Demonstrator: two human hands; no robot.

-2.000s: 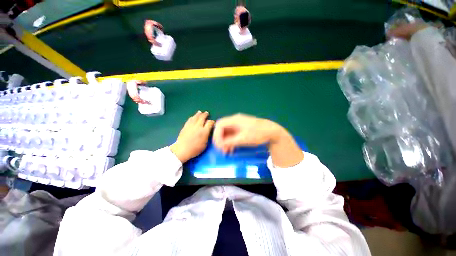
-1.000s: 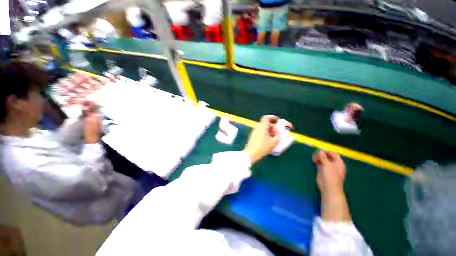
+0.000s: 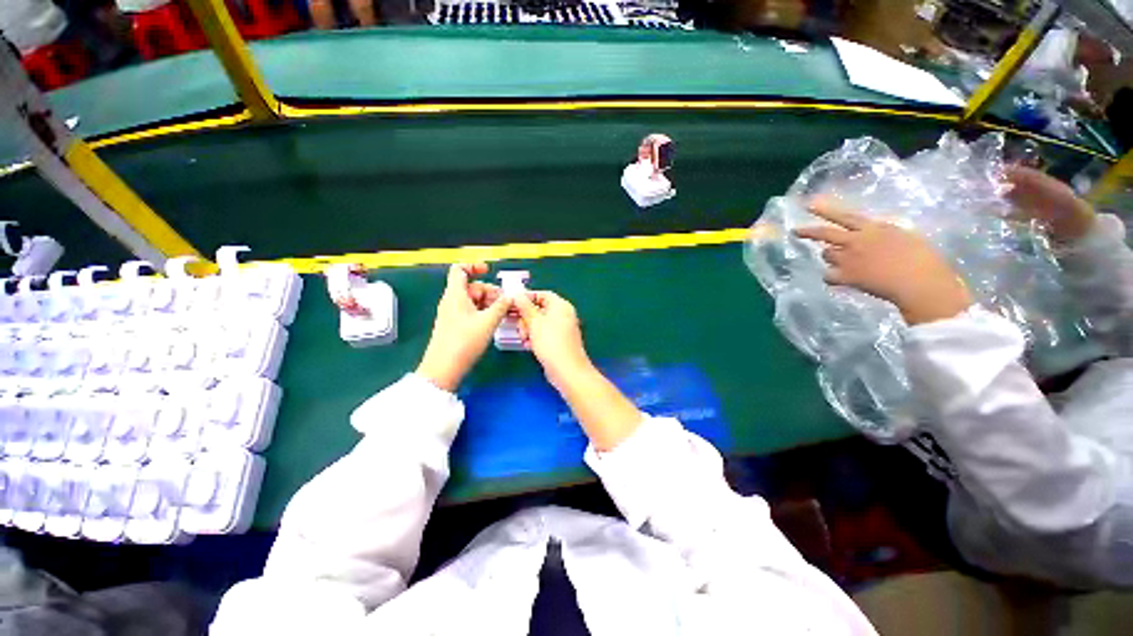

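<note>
A white watch stand [image 3: 512, 333] stands on the green bench in front of me, just short of the yellow strip. My left hand [image 3: 465, 326] is at its left side and my right hand [image 3: 547, 326] at its right, fingertips meeting at its upper part. The fingers hide most of what is on the stand. Another white stand with a rose watch band [image 3: 364, 313] stands to the left of my hands. The blue sheet [image 3: 596, 416] lies flat on the bench below my hands.
Close-packed empty white stands [image 3: 137, 410] fill the left. A stand with a rose watch [image 3: 649, 174] is on the conveyor [image 3: 497, 174] beyond the yellow strip. At the right, another person's hands [image 3: 888, 267] hold a heap of clear blister trays [image 3: 857, 360].
The view has swung back from the left. Both my hands have come together at one stand; before, only my left hand was at a stand and my right was apart.
</note>
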